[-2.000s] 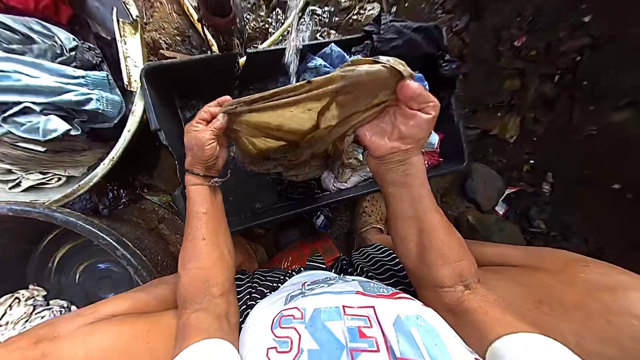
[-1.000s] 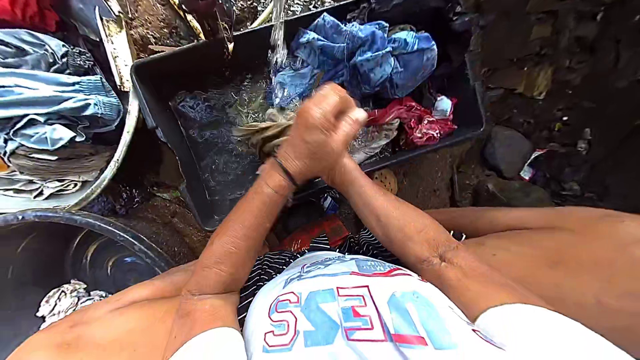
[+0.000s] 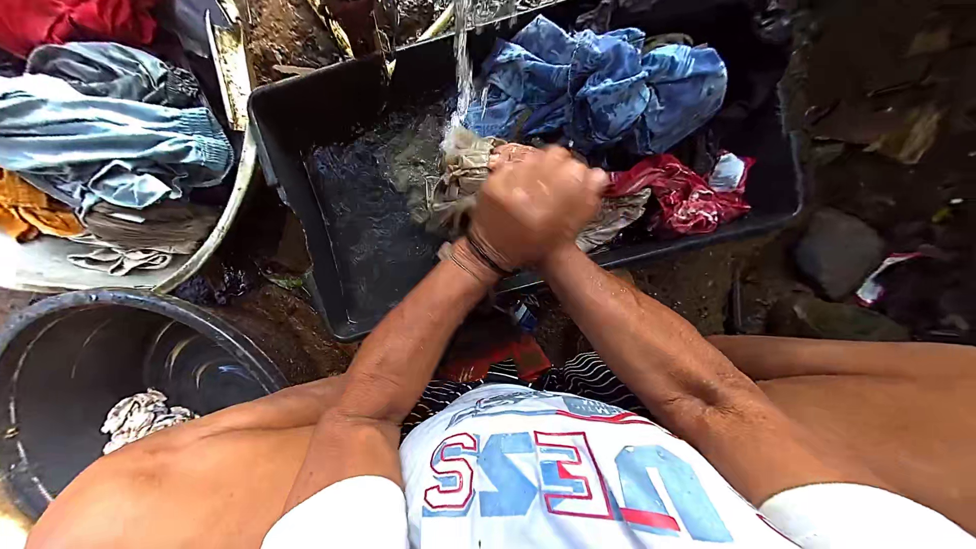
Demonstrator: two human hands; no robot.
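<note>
Over a black plastic tub (image 3: 343, 320), my left hand (image 3: 507, 213) and my right hand (image 3: 564, 191) are pressed together, fingers closed on a wet tan cloth (image 3: 463, 171). The cloth bunches out to the left of my fists, beside a stream of water (image 3: 462, 69) falling into the tub. Much of my right hand is hidden behind or blurred into my left, so where one ends is hard to tell. A wet blue garment (image 3: 595, 80) lies behind my hands, and a red plastic packet (image 3: 690, 194) lies to their right. Another pale cloth (image 3: 618, 217) shows beside the packet.
At the left, a round basin (image 3: 229, 229) is heaped with clothes (image 3: 114, 145). Nearer me stands a dark round tub (image 3: 152, 305) with a crumpled pale cloth (image 3: 141, 418) inside. A grey stone (image 3: 839, 252) rests on the ground right of the black tub.
Two seconds ago my hands were apart, holding the tan cloth stretched between them; now they are together with it bunched up. The view has shifted. The blue garment and red packet are more exposed.
</note>
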